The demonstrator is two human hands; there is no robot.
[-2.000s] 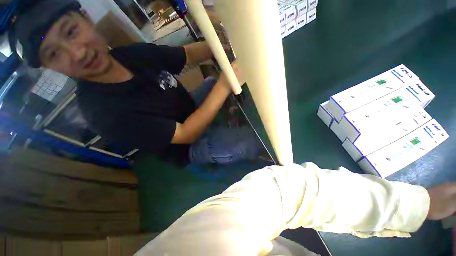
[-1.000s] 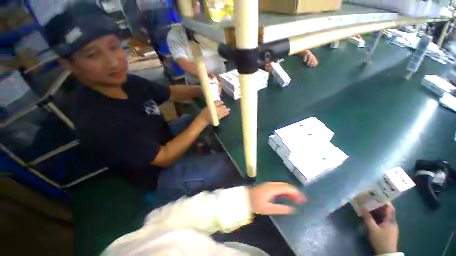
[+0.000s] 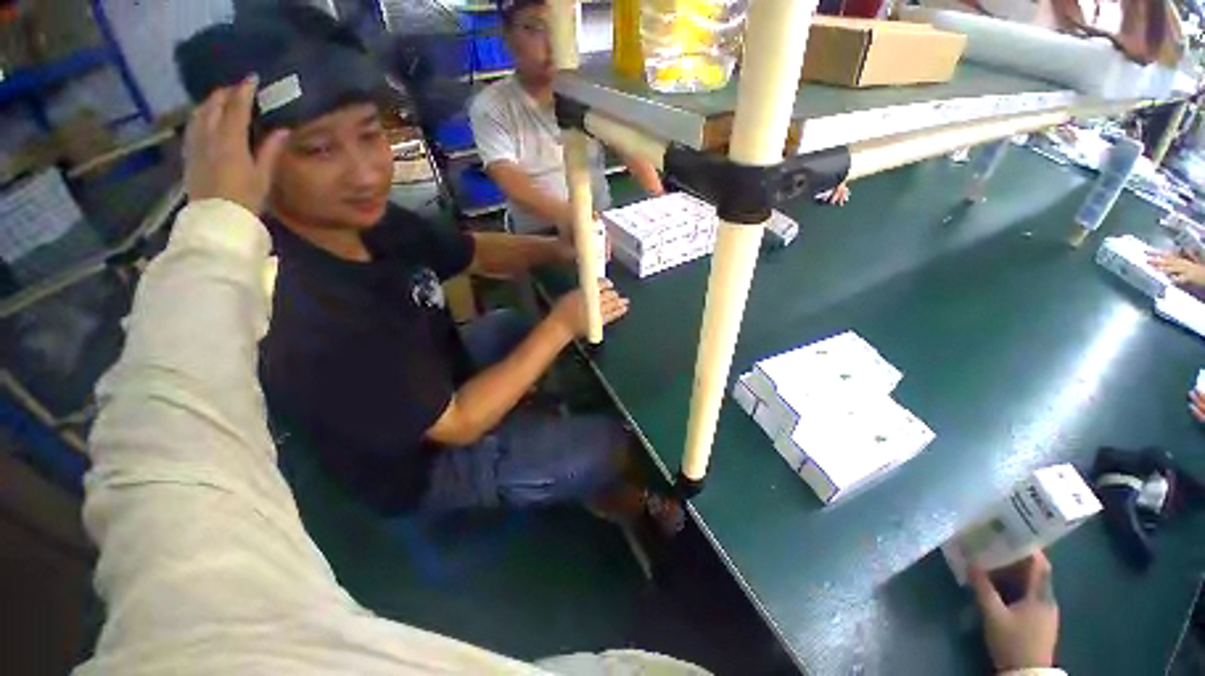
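Observation:
My right hand (image 3: 1020, 614) holds a white retail box (image 3: 1028, 518) at the lower right, with thumb and fingers at its near end; the box has dark print. My left hand (image 3: 227, 148) is raised at the upper left, fingers apart and holding nothing, overlapping the cap (image 3: 301, 66) of the person beside me; I cannot tell if it touches. A stepped stack of white boxes (image 3: 846, 412) lies flat on the dark-green table (image 3: 661, 346), left of the held box.
A cream post (image 3: 724, 337) with a black joint stands at the table's edge, under a shelf (image 3: 899, 108) with a carton. A seated person (image 3: 357, 343) is at my left. A second box stack (image 3: 661, 235) lies further along. A black cloth item (image 3: 1139, 502) is right of the held box.
My left hand has swung from above the table edge up to the left, in front of the person's cap. My right hand still holds the box in about the same place.

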